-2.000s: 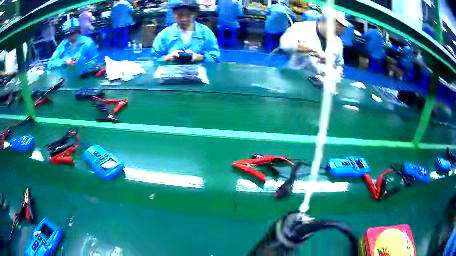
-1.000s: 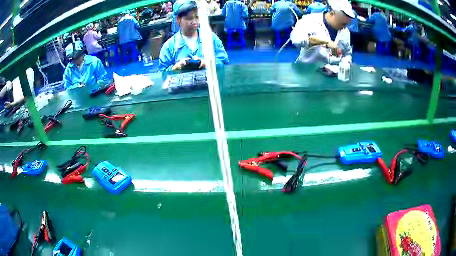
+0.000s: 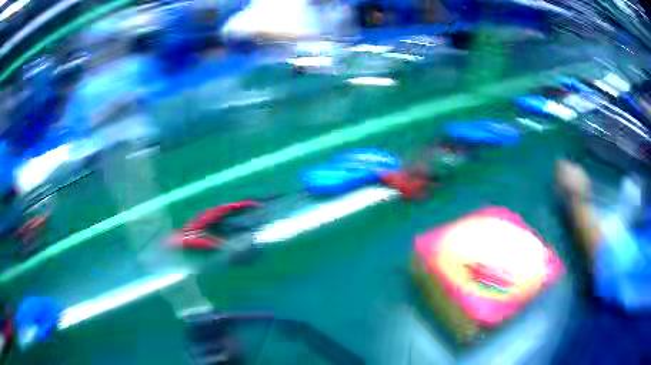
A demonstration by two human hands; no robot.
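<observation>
The whole view is blurred by motion. Neither of my hands can be made out. Nearest in front, a square tin point(image 3: 489, 264) with a pink lid and gold side lies at the lower right. The black screwdriver top point(image 3: 207, 335) shows at the bottom left of centre, on a pale cord point(image 3: 146, 214), with a dark cable curving right. A blue tester point(image 3: 350, 170) lies beyond, with red clamps point(image 3: 407, 182) to its right. Another red clamp point(image 3: 214, 224) lies to its left.
A light-green rail point(image 3: 285, 157) crosses diagonally. More blue testers point(image 3: 484, 132) lie at the upper right, and a blue item point(image 3: 37, 319) at the lower left. At the right edge are a blurred forearm and blue sleeve point(image 3: 621, 256), seemingly another person's. Blurred people are across the bench.
The view has swung to the right and tilted. The tin now shows further left and whole, the screwdriver top is back in view, and the forearm at the right has appeared.
</observation>
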